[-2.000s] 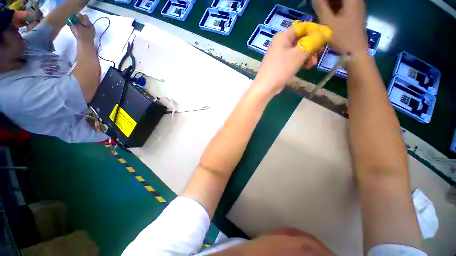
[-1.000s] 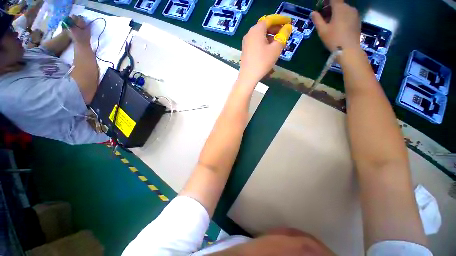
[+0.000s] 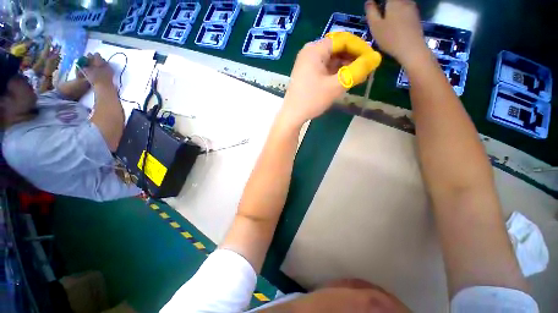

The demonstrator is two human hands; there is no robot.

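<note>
My left hand (image 3: pixel 318 76), with yellow finger cots (image 3: pixel 357 60) on thumb and finger, is curled at the near edge of the dark green belt. Nothing clear shows in its grasp. It partly covers a light blue open housing (image 3: pixel 335 23) with small black and silver parts inside. My right hand (image 3: pixel 396 30) is bent over the belt at the top edge, right of that housing. A small dark thing shows at its fingers, too unclear to name. Another open blue housing pair (image 3: pixel 451 46) lies just right of my right hand, partly hidden by it.
More blue housings (image 3: pixel 271 30) lie along the belt, one pair (image 3: pixel 521 95) at right. A thin metal strip (image 3: pixel 369 95) sticks out at the bench edge. A beige mat (image 3: pixel 367 202), white cloth (image 3: pixel 527 243), black box (image 3: pixel 160 153) and pliers (image 3: pixel 152 98) lie nearer. A coworker (image 3: pixel 61 140) sits at left.
My left hand first drew left, away from my right hand, and is now lower, its cotted fingers curled downward. My right hand has shifted left. The view has tilted slightly.
</note>
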